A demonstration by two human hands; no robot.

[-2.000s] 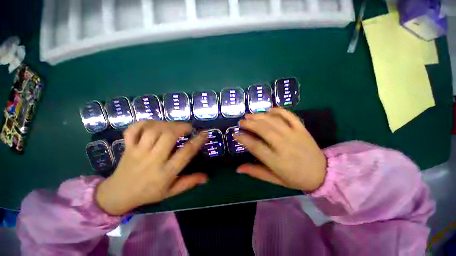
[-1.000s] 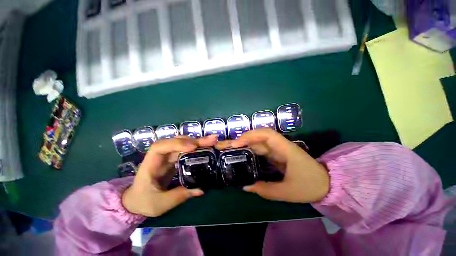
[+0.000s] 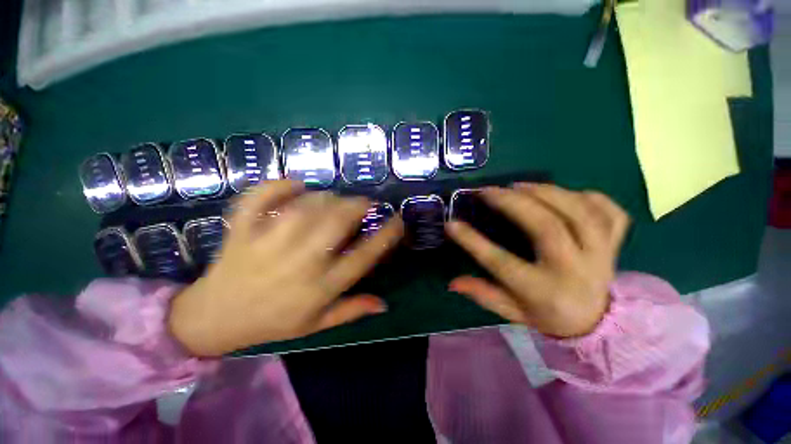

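Two rows of watch bodies lie on the green mat (image 3: 538,87). The far row, such as this watch with lit pale lines (image 3: 467,139), is fully in view. The near row, such as this watch (image 3: 423,221), lies along a dark strip and is partly hidden under my hands. My left hand (image 3: 282,264) is over the middle of the near row, fingers spread and slightly blurred, its index fingertip at a lit watch (image 3: 376,220). My right hand (image 3: 542,256) is over the right end of the near row, fingers apart, beside the rightmost watch (image 3: 468,206). Neither hand holds a watch.
A white foam tray (image 3: 260,19) spans the far edge. Yellow paper (image 3: 681,121) lies at right, with a purple pack (image 3: 733,17) beyond it and a slim pale tool (image 3: 598,39) beside it. A patterned phone or case (image 3: 7,139) is cut off at far left.
One second ago both hands held up a watch each, backs showing; both watches have been let go. My right hand has moved right, and the hands are spread over the near row. The view has shifted.
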